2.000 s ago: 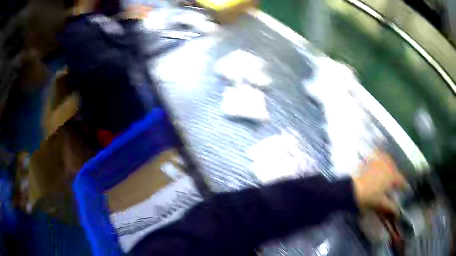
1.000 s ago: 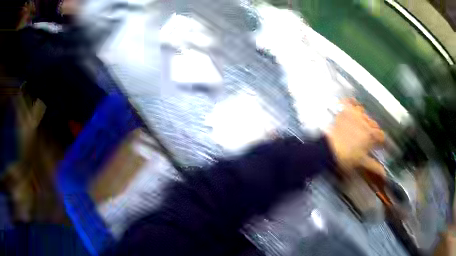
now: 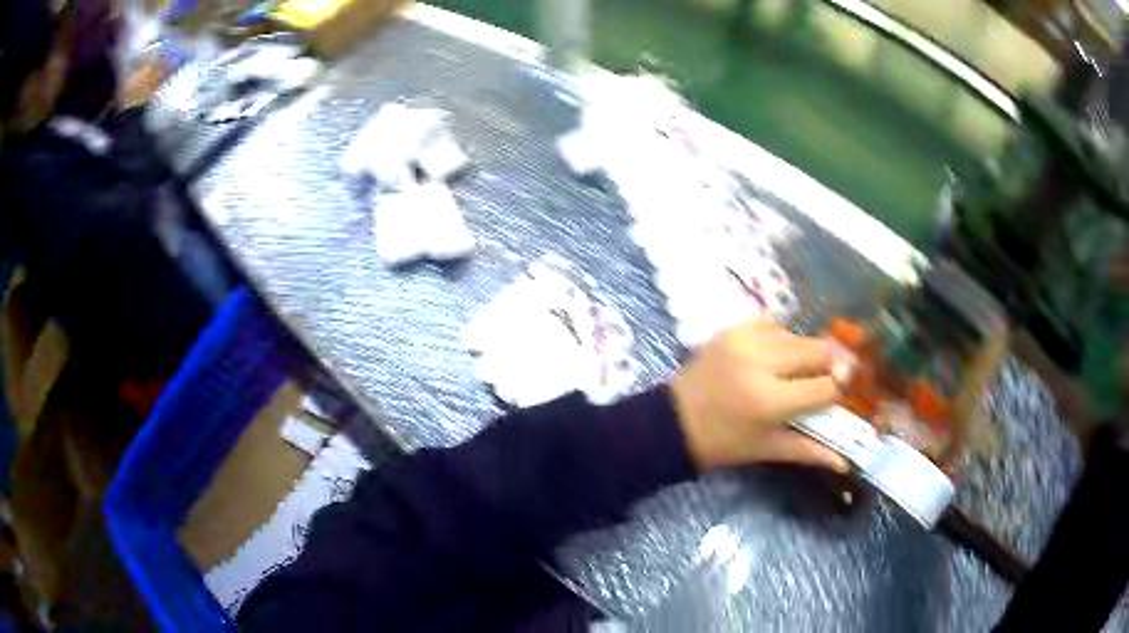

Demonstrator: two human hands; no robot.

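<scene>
My left hand (image 3: 758, 398), in a dark sleeve, reaches in from the lower left over the bench. Its fingers and thumb are closed around the near end of a long white handle part (image 3: 885, 467) with a rounded far end. Behind it is a blurred orange press fixture (image 3: 867, 371), beside the dark green press (image 3: 1040, 210). A dark shape at the lower right edge looks like my right sleeve; my right hand cannot be made out.
A white pile (image 3: 551, 331) and a long row of white parts (image 3: 693, 210) lie on the silvery bench. Two white stacks (image 3: 421, 225) stand farther off. A blue crate (image 3: 186, 433) is at the left. A person in dark clothes (image 3: 99, 247) is beyond it. The green conveyor belt (image 3: 743, 87) runs behind.
The view has shifted, bringing the press and orange fixture into sight. My left hand now shows a white part in its fingers; none was clear there before. The hand seen at the lower right edge is gone.
</scene>
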